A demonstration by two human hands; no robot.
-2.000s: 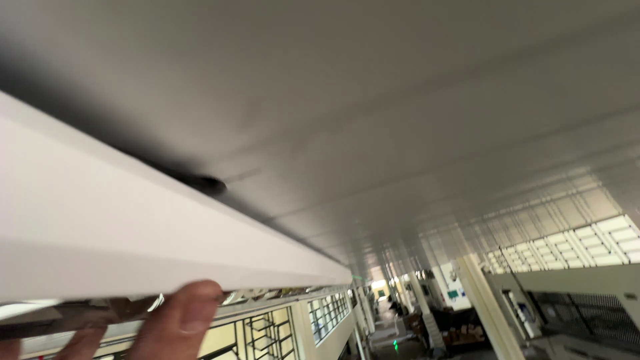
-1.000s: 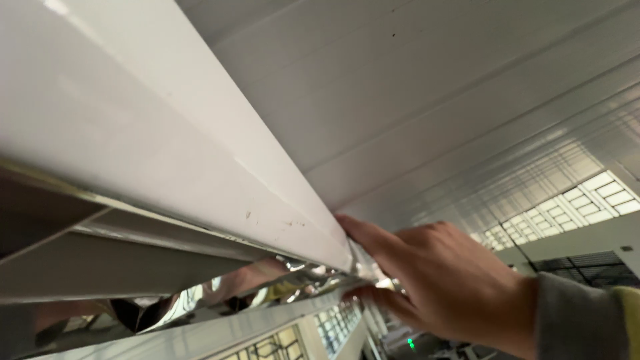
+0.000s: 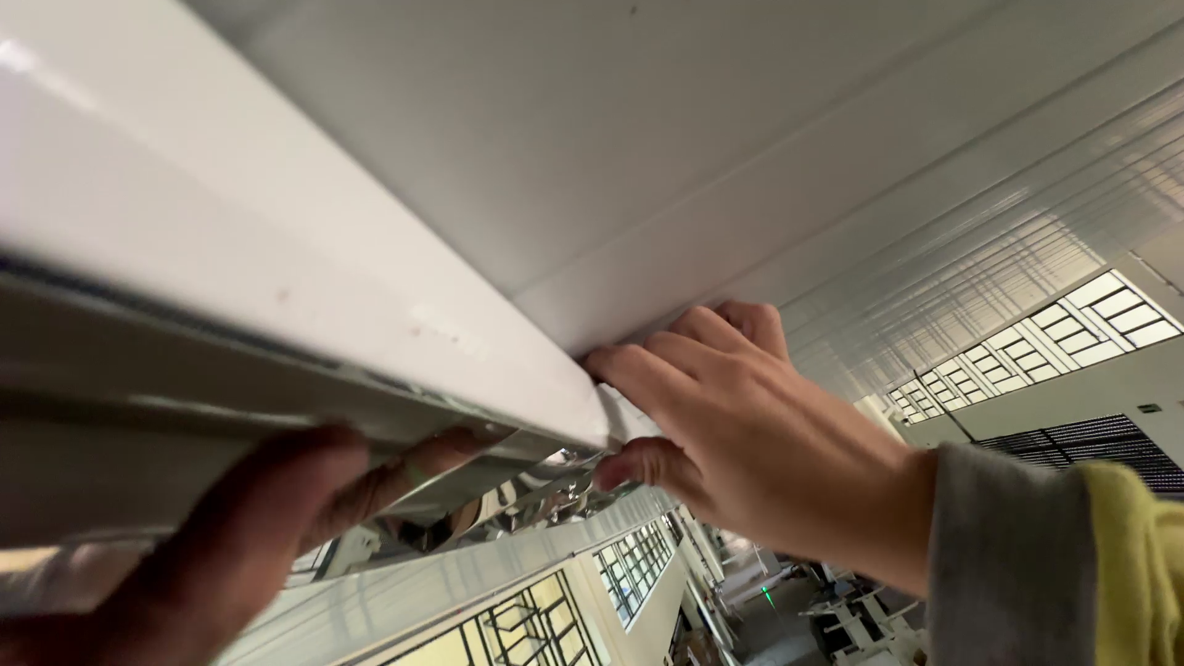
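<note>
A long white light-fixture housing (image 3: 398, 305) with a shiny reflector (image 3: 185, 416) along its underside runs from the left toward the middle, close under a panelled ceiling (image 3: 647, 166). My right hand (image 3: 749, 425) grips the far part of the housing, its fingers over the upper edge against the ceiling and its thumb below. On the underside at the lower left is my left hand (image 3: 240, 546), blurred, with a raised finger against the reflector; the rest of it is partly out of view. Whether it grips the housing cannot be told.
Below lies a large room with barred windows (image 3: 638, 569) along a wall and more windows (image 3: 1045, 342) high on the right. A dark louvred panel (image 3: 1091, 453) is on the right wall. Equipment (image 3: 860, 620) stands on the floor far below.
My right hand, out of view two seconds ago, came onto the housing and stays there, its fingers now further over the top edge. My left hand has come back into view at the lower left.
</note>
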